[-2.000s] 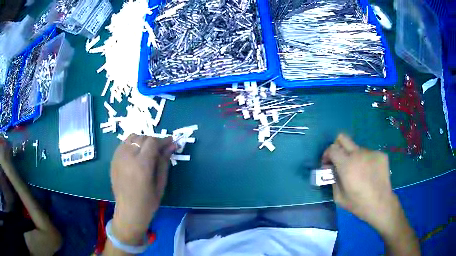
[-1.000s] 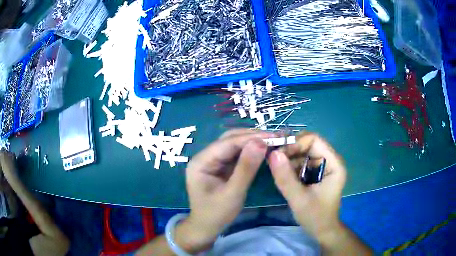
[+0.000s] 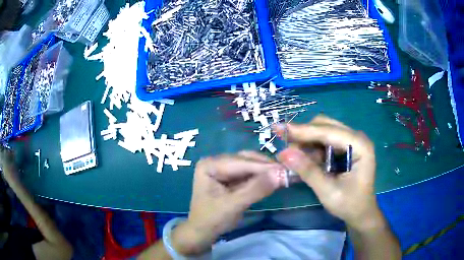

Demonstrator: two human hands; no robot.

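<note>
My left hand (image 3: 234, 188), bare, is at the lower middle with thumb and fingers closed on a small white sleeve (image 3: 286, 177), mostly hidden by the fingertips. My right hand (image 3: 336, 167) is beside it on the right, its fingertips close to the sleeve. It holds a small dark tool (image 3: 339, 158) with shiny silver edges, tucked between fingers and palm. A thin lead may be between the right fingertips, but it is too blurred to be sure. A heap of sleeved pieces (image 3: 264, 109) lies on the green surface just above the hands.
Two blue trays (image 3: 203, 84) of metal parts and long leads stand top centre. A pile of white sleeves (image 3: 137, 127) and a digital scale (image 3: 77, 137) lie left. Red leads (image 3: 418, 109) lie right. Clear boxes stand at both upper sides. Another person's arm (image 3: 30, 203) is at far left.
My left hand has moved from the white sleeve pile to the middle, and my right hand has come in from the right. Since one second ago, the left fingertips are lower and the right fingertips farther apart.
</note>
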